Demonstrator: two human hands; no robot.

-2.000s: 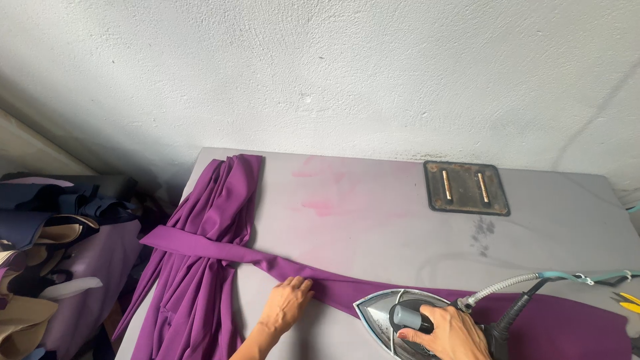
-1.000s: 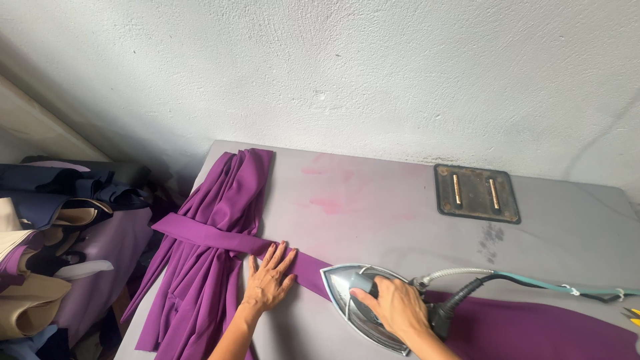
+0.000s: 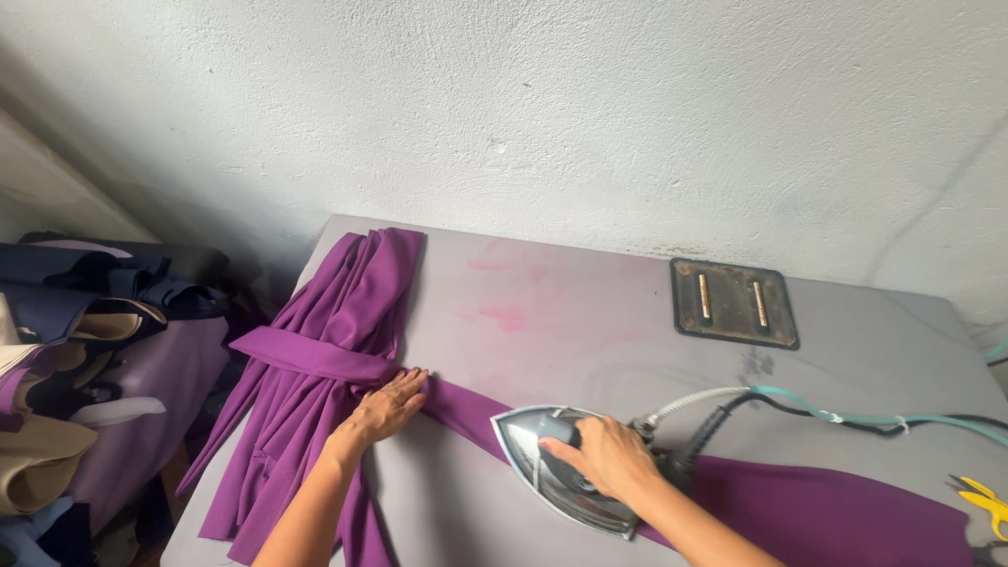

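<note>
A long purple fabric strip [image 3: 465, 411] runs across the grey padded ironing table [image 3: 551, 354], its left end lying over a gathered pile of purple strips [image 3: 354, 291]. My left hand [image 3: 387, 405] lies flat on the strip at the pile's right side, pressing it without a grip. My right hand [image 3: 610, 457] is closed round the handle of a steam iron [image 3: 559, 472], whose tip points to the upper left. The iron rests on the strip, hiding part of it. Right of the iron the purple fabric [image 3: 835, 504] widens.
A metal iron rest [image 3: 734, 303] with two bars lies near the wall. The iron's hose and cord [image 3: 858, 421] trail off to the right. Yellow-handled scissors [image 3: 980, 498] are at the right edge. Folded fabrics [image 3: 150, 394] are heaped left of the table.
My left hand has moved left along the strip to the gathered pile. The iron, held in my right hand throughout, has also shifted left along the strip since two seconds ago.
</note>
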